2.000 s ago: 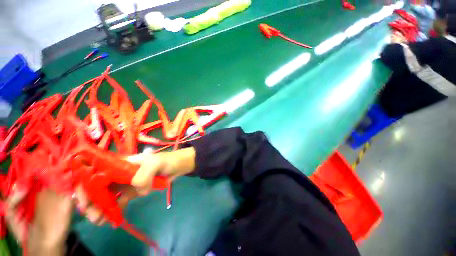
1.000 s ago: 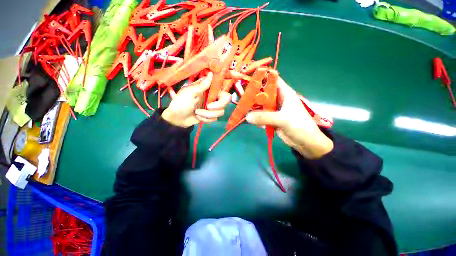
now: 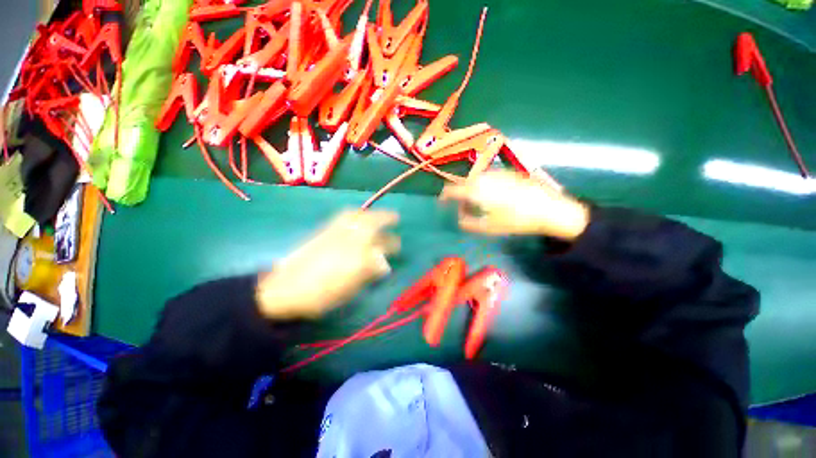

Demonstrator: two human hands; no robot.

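Observation:
Two red battery clamps point(image 3: 438, 300) lie side by side on the green mat close to my body, their cable tails running left. My left hand point(image 3: 331, 264) is above the mat to their upper left, blurred, fingers apart, with nothing seen in it. My right hand point(image 3: 514, 206) is above the mat beside the near edge of the pile, blurred; a clamp point(image 3: 488, 143) lies just behind its fingers, and I cannot tell whether they touch it. The large pile of red clamps point(image 3: 304, 76) covers the back of the mat.
A light-green bundle point(image 3: 143, 98) separates the pile from more red clamps point(image 3: 67, 67) at the far left. A cardboard tray point(image 3: 87, 259) holds a yellow roll point(image 3: 34, 259); a small white box point(image 3: 31, 320) is beside it. A blue crate point(image 3: 67, 394) stands below. One clamp point(image 3: 753, 61) lies far right.
The two clamps that were in my hands are no longer held there; two clamps now lie on the mat near my body. My left hand has moved down and its fingers have opened.

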